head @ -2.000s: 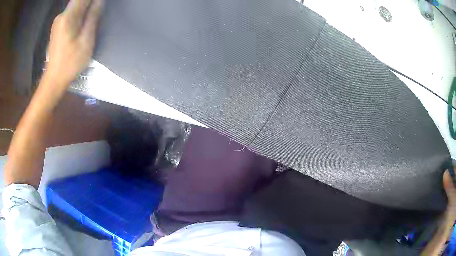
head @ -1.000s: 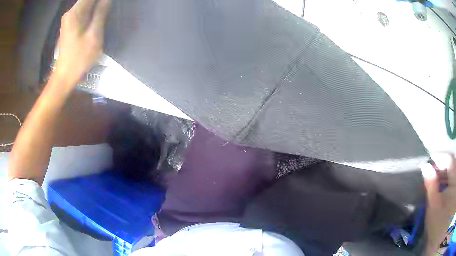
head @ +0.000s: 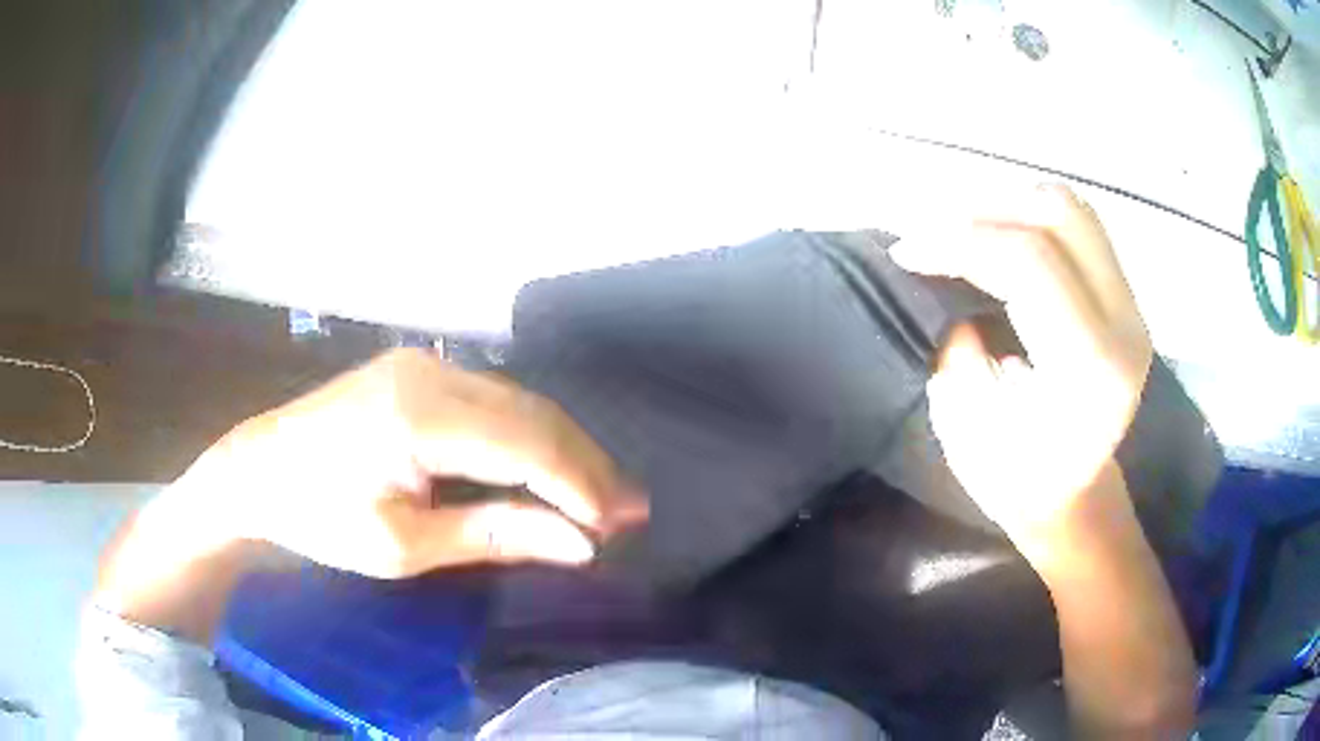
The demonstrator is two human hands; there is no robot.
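Observation:
The dark grey fabric panel (head: 695, 362) lies bunched over the front table edge and the lap, with folds near its upper right corner. My left hand (head: 420, 478) pinches the fabric's lower left edge between thumb and fingers. My right hand (head: 1042, 348) holds the folded upper right part, thumb and fingers curled around it. Both hands are somewhat blurred. The seam cannot be made out clearly.
The white table (head: 507, 145) is behind the fabric. Scissors with green and yellow handles (head: 1271, 246) lie at the far right. A blue crate (head: 340, 651) is below left, and more blue plastic (head: 1259, 565) is at the right. A thin dark line crosses the table.
The panel, spread wide across the table before, is now drawn down and gathered near the lap. My left hand moved down and right, my right hand up and left. The scissors now show fully.

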